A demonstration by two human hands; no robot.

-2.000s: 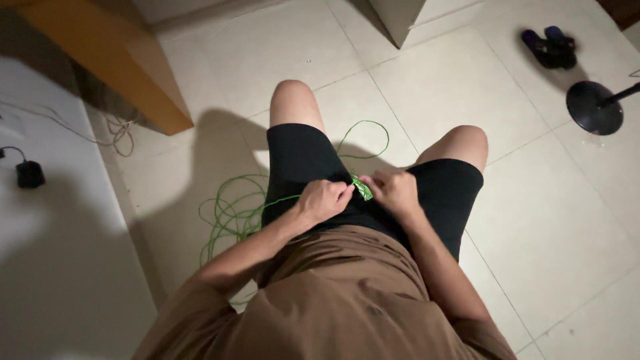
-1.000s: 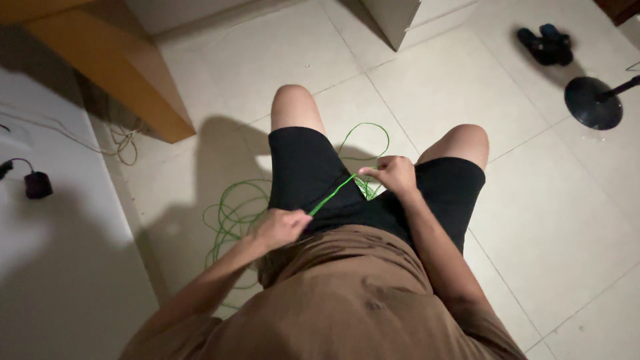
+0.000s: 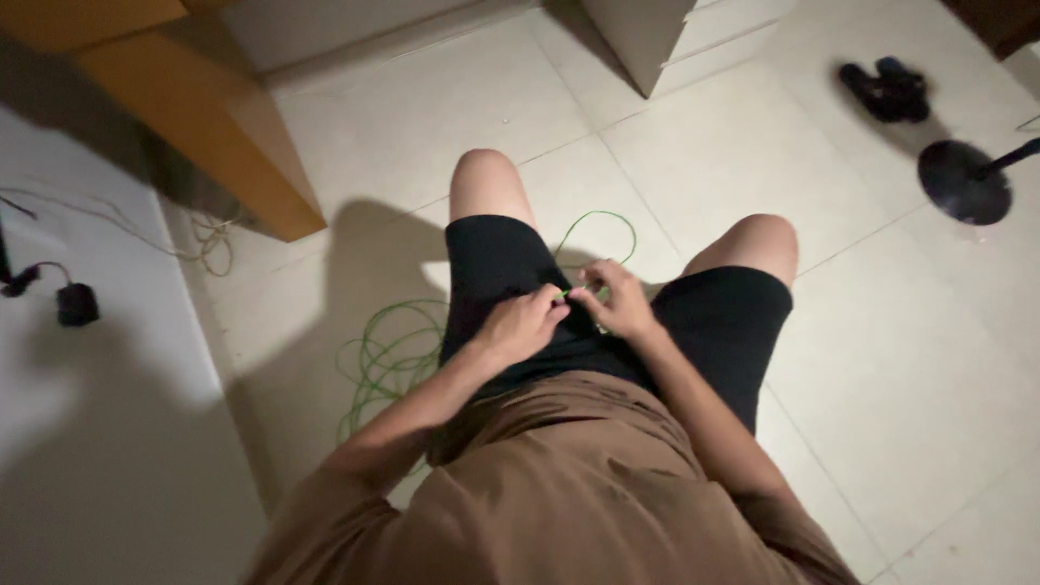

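Close together over my lap, both hands are at a thin green cord. My left hand [image 3: 524,323] pinches a short piece of it near the thumb and fingertips. Almost touching it on the right, my right hand [image 3: 617,302] holds more of the cord, partly hidden behind the fingers. A loop of the green cord [image 3: 634,236] arches over the floor between my knees. Loose coils of green cord [image 3: 366,357] lie on the floor beside my left thigh, partly hidden by my left arm.
A wooden furniture panel [image 3: 244,154] stands at upper left, with a pale cable [image 3: 213,248] by its foot. A black adapter [image 3: 78,305] is on the white surface at far left. A white cabinet [image 3: 642,41], dark footwear [image 3: 886,88] and a round black stand base [image 3: 963,183] are farther off.
My left hand was lower left a second ago, with a stretch of green cord taut between the hands; it has moved back up beside my right hand.
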